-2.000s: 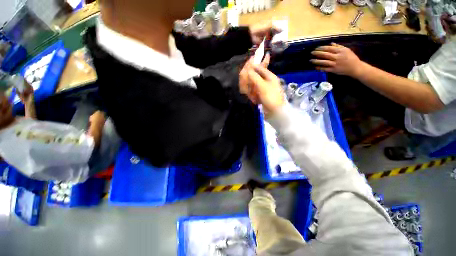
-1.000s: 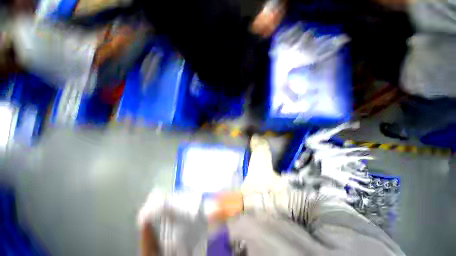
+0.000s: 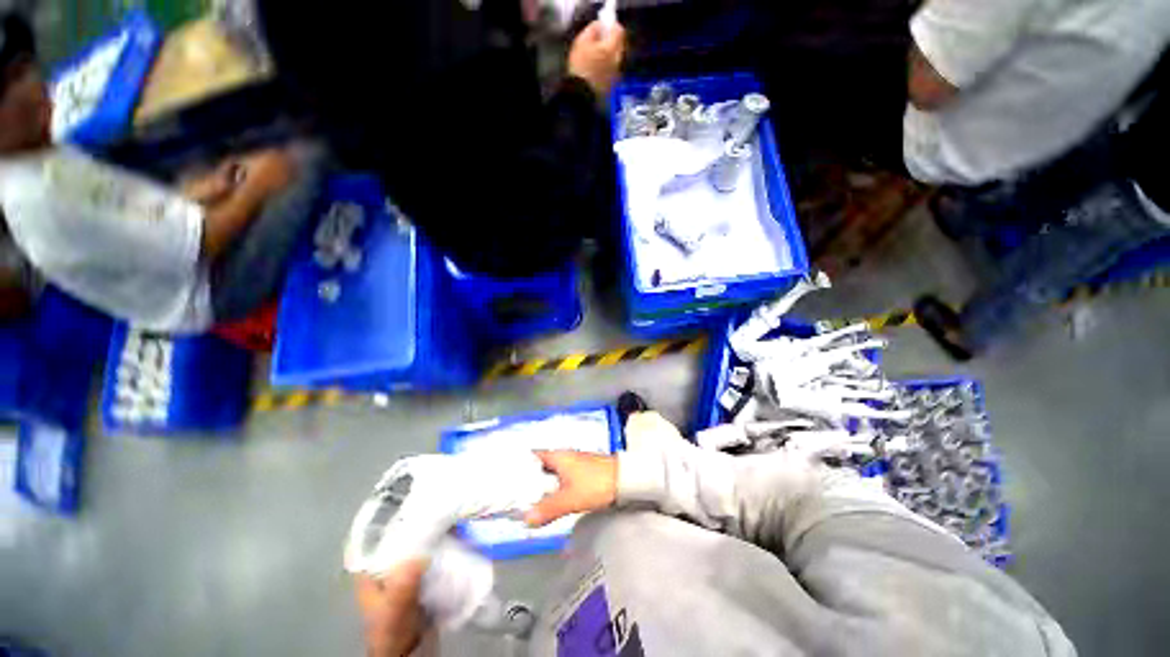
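A large white hollow casting (image 3: 430, 507) is held low in front of me, its round open end facing left. My left hand (image 3: 391, 608) grips it from below near the open end; a white rounded portion beside this hand is hard to make out. My right hand (image 3: 575, 488) lies on the narrower right end, fingers on its surface. The casting is over a blue crate (image 3: 584, 417) with a white lining, and partly hides it.
A heap of limb-like castings (image 3: 821, 372) and a crate of grey parts (image 3: 949, 462) stand right. A lined blue crate (image 3: 783, 231) with several parts stands ahead, beside a person in black (image 3: 436, 141). Other people sit left and right. A blue crate (image 3: 347, 334) is ahead left.
My right hand has left the black-clothed person's hands and come down to the casting, now held by both hands. The view has tilted down towards the floor and crates.
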